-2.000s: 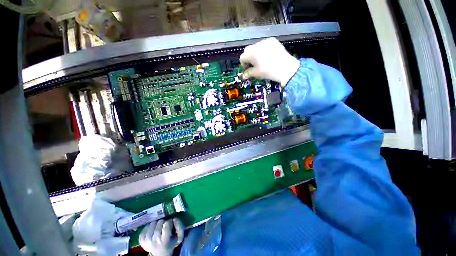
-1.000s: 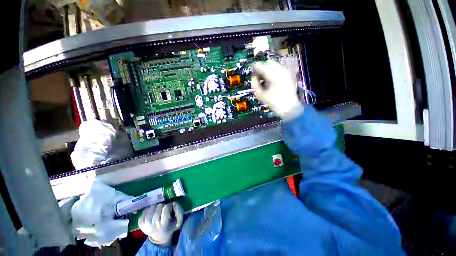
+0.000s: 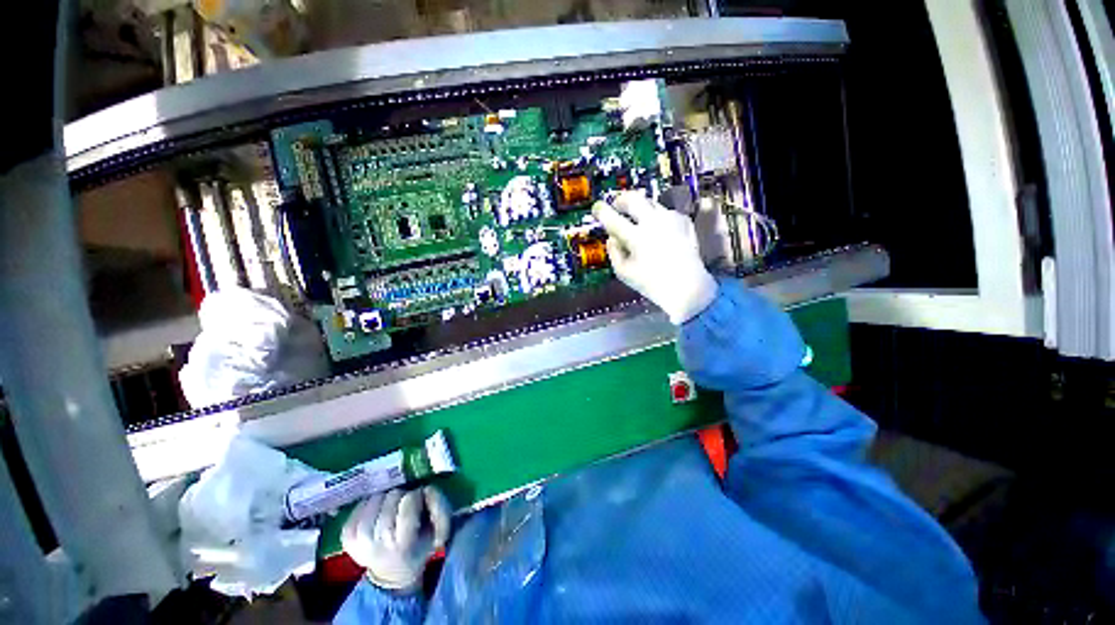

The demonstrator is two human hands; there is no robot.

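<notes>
A populated green circuit board [image 3: 410, 226] lies between the conveyor rails, with orange coils [image 3: 574, 187] and clusters of pale round parts [image 3: 523, 199] towards its right half. My right hand [image 3: 657, 253], white-gloved, reaches over the near rail with its fingertips at the board beside the coils. Its fingertips are too blurred to show if they hold anything. My left hand [image 3: 395, 535], white-gloved with curled fingers, is at the near edge of the green panel, just below the white paste tube [image 3: 349, 485]. Whether it grips the panel edge or anything else is unclear.
The far rail [image 3: 465, 76] and near rail [image 3: 489, 361] flank the board. A crumpled white cloth [image 3: 245, 513] lies by the tube; another white bundle [image 3: 245, 348] is left of the board. The green control panel [image 3: 550, 427] carries a red button [image 3: 681, 387]. A pale frame stands right.
My right hand moved from the board's far right part, back across its right end, then left to beside the coils. My left hand stays by the tube. The view has shifted slightly.
</notes>
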